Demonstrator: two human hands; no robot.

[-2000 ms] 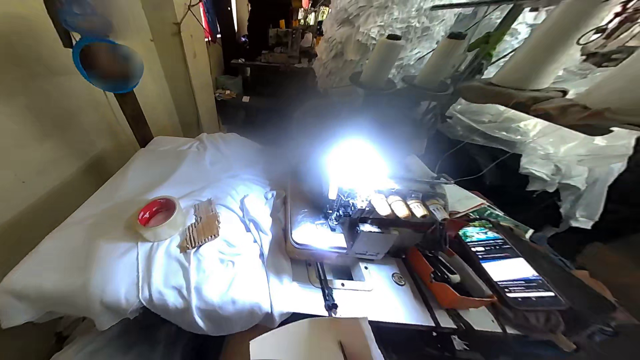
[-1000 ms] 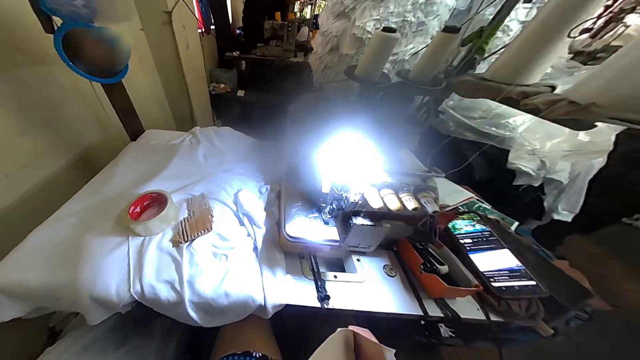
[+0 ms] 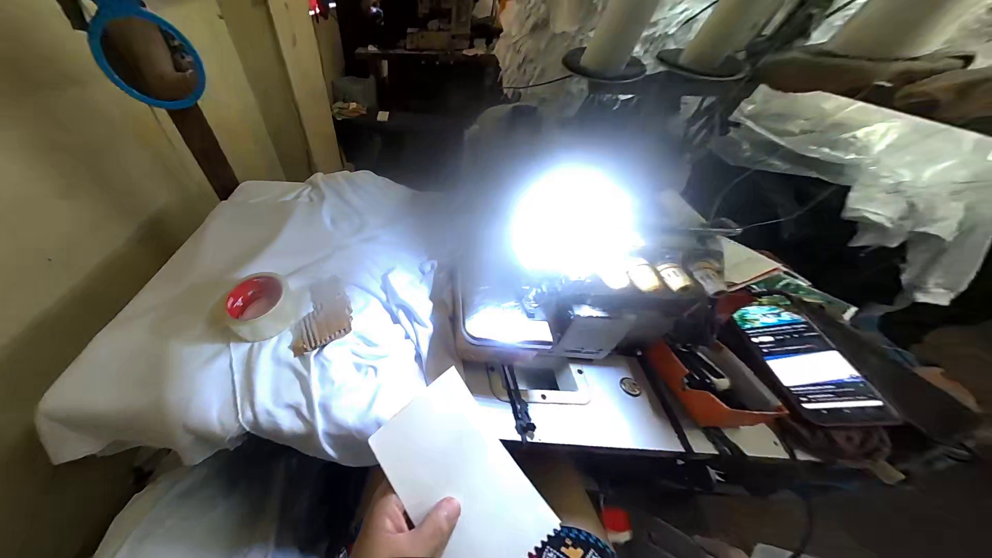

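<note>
At the bottom centre, my left hand (image 3: 411, 523) holds a blank white card (image 3: 465, 465), its thumb on the near face and its fingers mostly hidden behind. Right of the card shows bare skin of what seems my right hand or wrist (image 3: 564, 492), above a dark patterned band (image 3: 573, 542); its fingers are hidden. Beyond the card stands a sewing machine (image 3: 597, 325), partly lost in the glare of a bright lamp (image 3: 573, 221). A roll of clear tape (image 3: 267, 318) with a red core and a torn piece of corrugated cardboard (image 3: 325, 322) lie on white fabric (image 3: 178, 364).
Right of the machine are an orange open container (image 3: 690, 415) with small tools and a lit phone (image 3: 821, 372). Thread cones (image 3: 620, 35) stand above, near hanging clear plastic (image 3: 899, 155). A blue-framed round mirror (image 3: 147, 54) hangs at upper left. The white tabletop (image 3: 604, 411) has a rectangular opening.
The white card is now raised higher and turned, with my left hand visible on it. The patterned band, earlier at the lower left of centre, now shows right of the card.
</note>
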